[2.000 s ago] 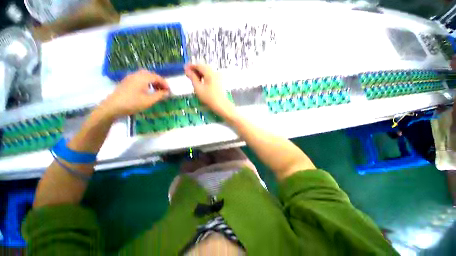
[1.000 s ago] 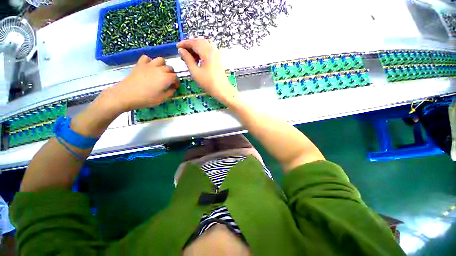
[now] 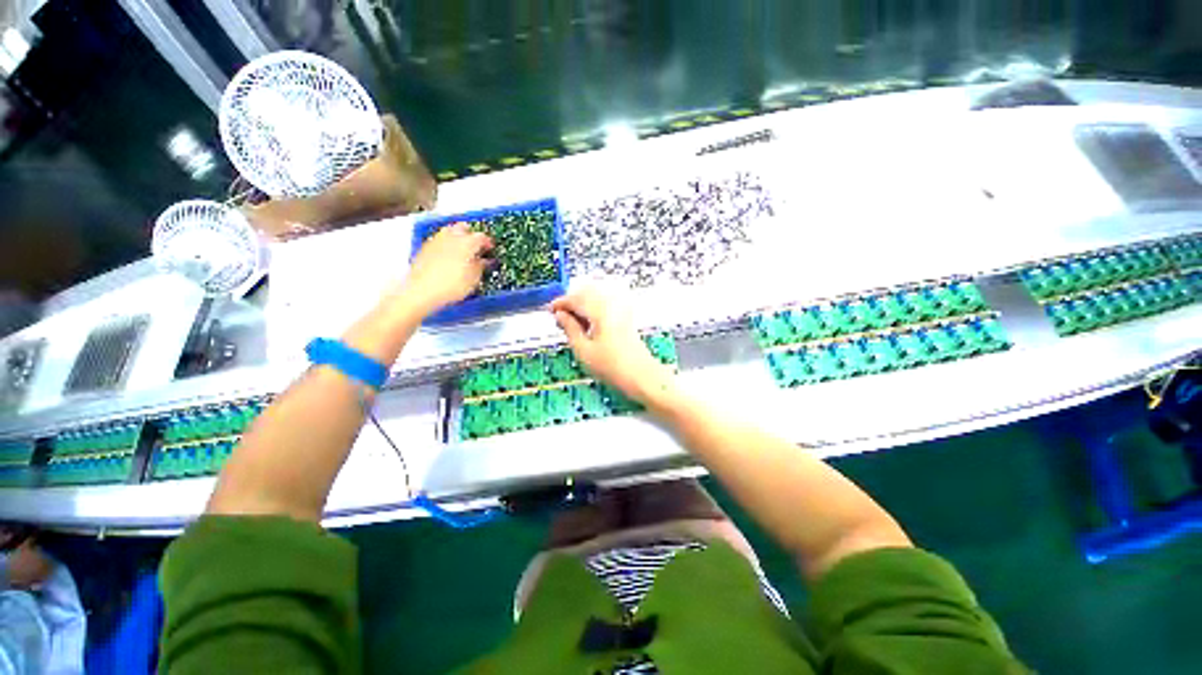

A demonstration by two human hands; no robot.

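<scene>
The blue parts bin (image 3: 560, 251) holds a heap of small dark parts with green-yellow glints (image 3: 525, 245). My left hand (image 3: 451, 266) reaches over the bin's left side, fingers down at the parts; whether it holds one cannot be told. My right hand (image 3: 600, 336) is just in front of the bin's front right corner, above the far edge of a green PCB panel (image 3: 527, 393), thumb and fingertips together; anything between them is too small to tell. A blue wrist strap (image 3: 347, 363) is on my left wrist.
Loose silvery parts (image 3: 666, 235) lie right of the bin. More PCB panels (image 3: 881, 335) sit in the rail track on both sides. Two white fans (image 3: 301, 125) and a cardboard box (image 3: 356, 185) stand at the back left. Part of a person (image 3: 40, 600) shows at lower left.
My left hand has moved from above the PCB panel into the blue bin. My right hand stays near the bin's front right corner. The camera view has shifted, showing more of the bench's far side.
</scene>
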